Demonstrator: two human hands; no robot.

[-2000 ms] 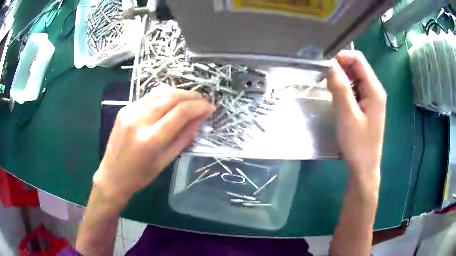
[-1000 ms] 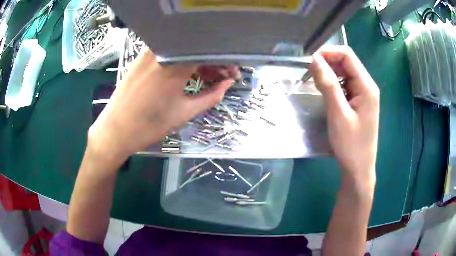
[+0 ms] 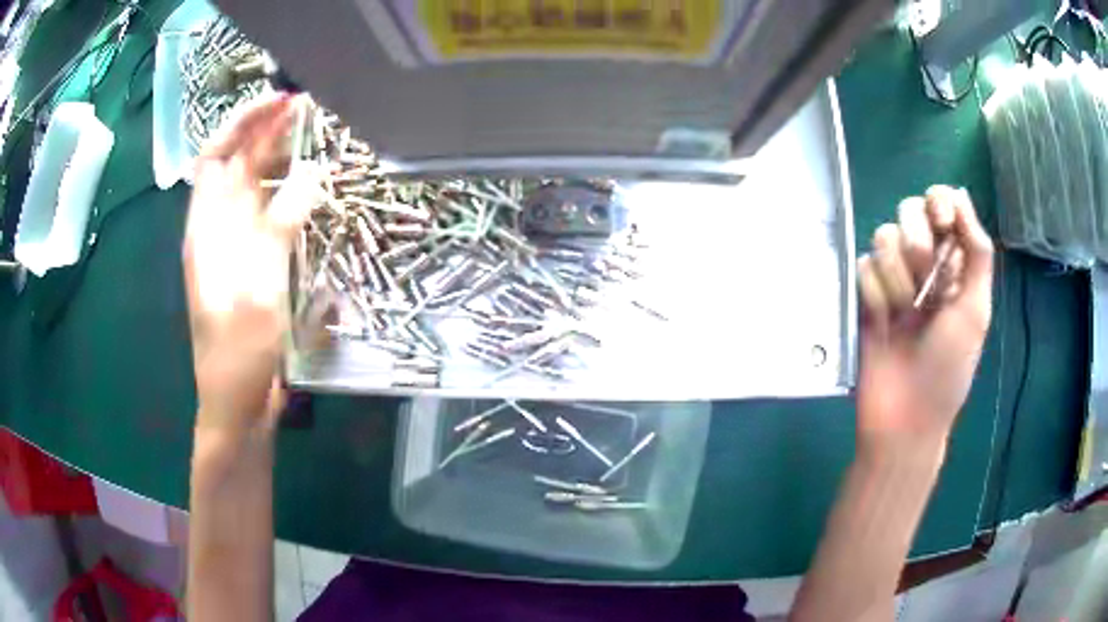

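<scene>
Slim metal pins (image 3: 413,261) lie heaped over the left half of a shiny metal tray (image 3: 741,316). A dark fixture block (image 3: 569,211) with round holes sits on the tray below the grey machine head (image 3: 559,109). My left hand (image 3: 249,243) is at the tray's left edge beside the left parts bin; it is blurred, and whether it holds anything cannot be told. My right hand (image 3: 930,273) is right of the tray, fingers curled around a metal pin (image 3: 933,272). The clear front bin (image 3: 547,535) holds several pins and a small loop.
A clear bin of pins (image 3: 173,122) stands at upper left, partly behind my left hand. A whitish narrow box (image 3: 63,188) lies far left. Ridged clear plastic pieces (image 3: 1051,158) stand far right. A thin dark cable runs down the right side.
My left hand has moved from over the heap and fixture leftward to the tray's left edge. My right hand has moved right and down, off the tray, and a pin shows in it.
</scene>
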